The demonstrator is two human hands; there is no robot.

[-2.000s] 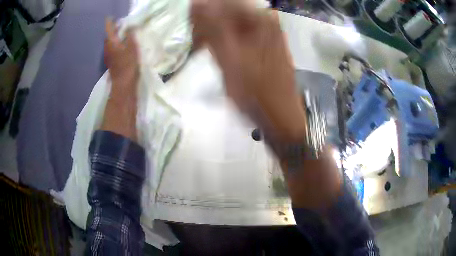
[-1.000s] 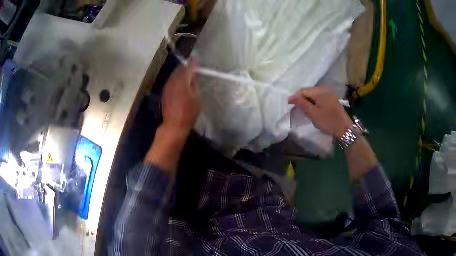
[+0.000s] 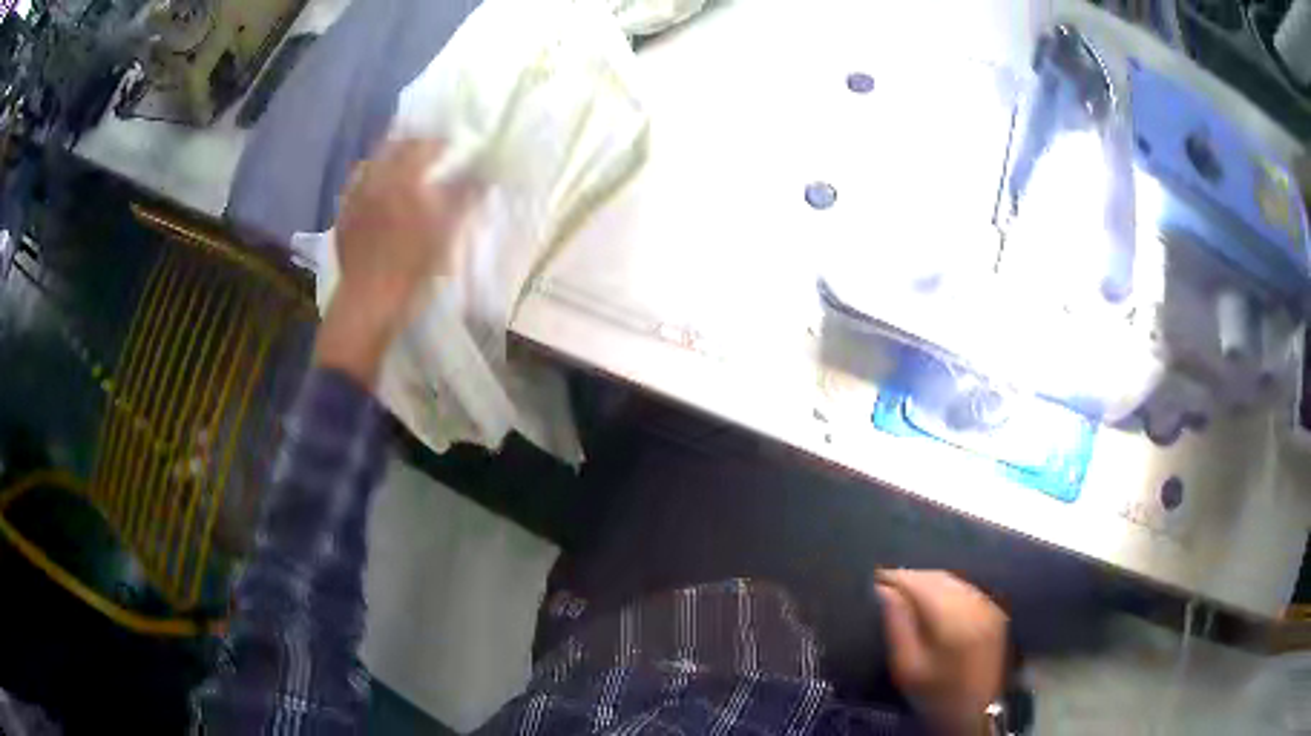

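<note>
White garment pieces point(image 3: 554, 144) lie in a limp heap at the left of the pale table, with ends hanging over its front edge. My left hand point(image 3: 396, 216), blurred, is on the heap with its fingers closed on white cloth; the cloth beside the fingertips is blurred too. My right hand point(image 3: 942, 640) is low in front of the table edge, near my lap, with its fingers curled. No cloth shows in it, but its palm side is hidden.
The blue and white overlock machine point(image 3: 1208, 173) stands at right under strong glare. A blue plate point(image 3: 1057, 457) lies near the table's front edge point(image 3: 690, 406). Grey-purple cloth point(image 3: 309, 151) lies under the heap. A yellow rack point(image 3: 180, 417) stands below left.
The view has swung from the tied bundle back to the machine table. Both hands have left the bundle and its white strip; my left hand is now at the heap, my right hand near my lap.
</note>
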